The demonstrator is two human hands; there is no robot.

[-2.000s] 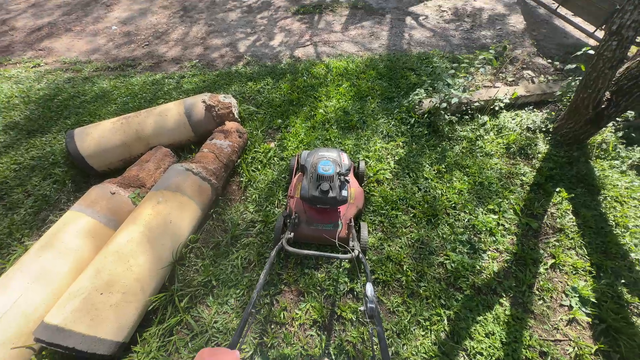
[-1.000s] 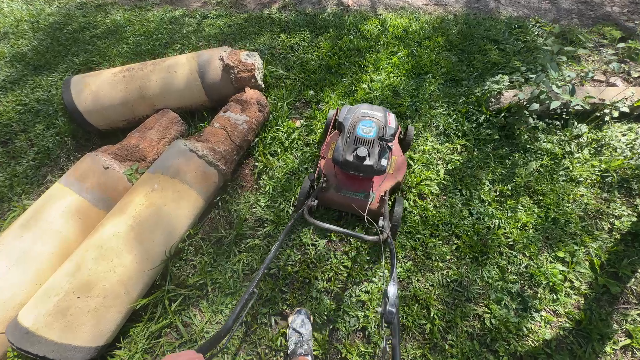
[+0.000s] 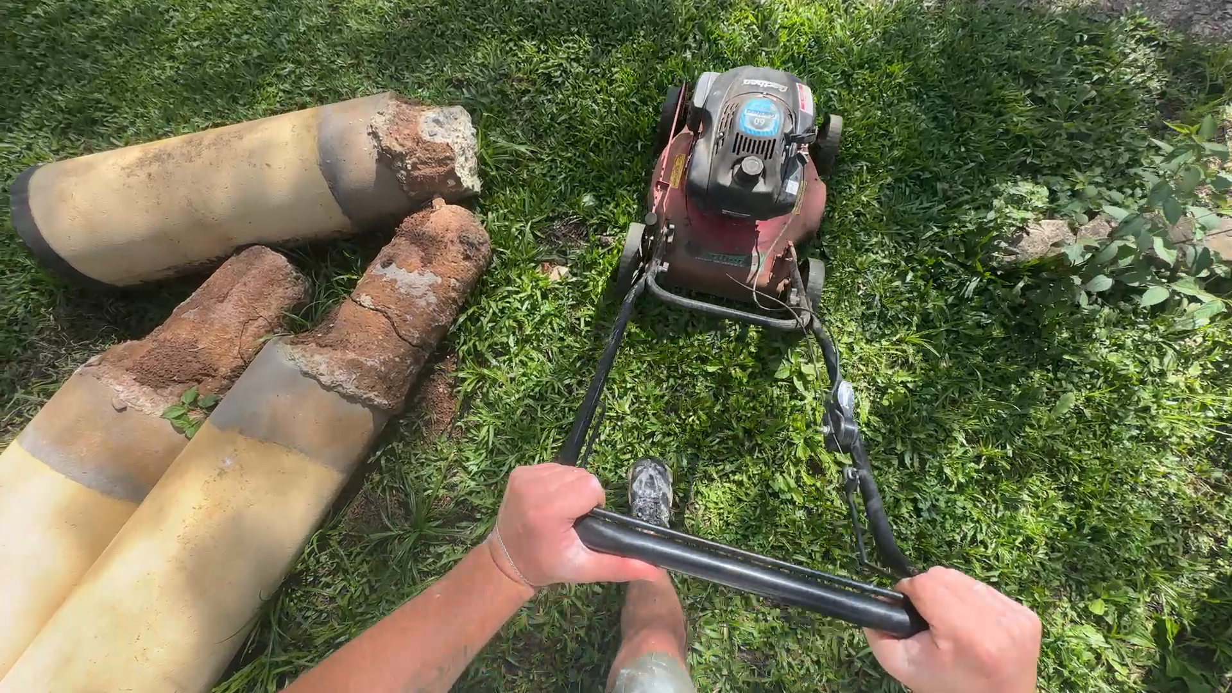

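Note:
A red lawn mower [image 3: 736, 207] with a black engine cover stands on the grass ahead of me. Its black handle frame runs back toward me to a crossbar [image 3: 751, 568]. My left hand [image 3: 563, 529] grips the crossbar at its left end, the thumb lying along the bar. Around the right end of the bar my right hand [image 3: 962, 626] is closed. A control lever housing [image 3: 840, 419] and a cable sit on the right side of the frame. My shoe [image 3: 651, 491] shows behind the bar.
Several cream-coloured columns [image 3: 202, 529] with rough, broken ends lie on the grass at the left, beside the mower. Leafy plants [image 3: 1169, 231] and stones [image 3: 1044, 239] are at the right edge. Uneven grass [image 3: 943, 404] surrounds the mower.
Both hands and the handle's crossbar have come into view; one second ago only a bit of a hand showed at the bottom edge. The view has tilted down.

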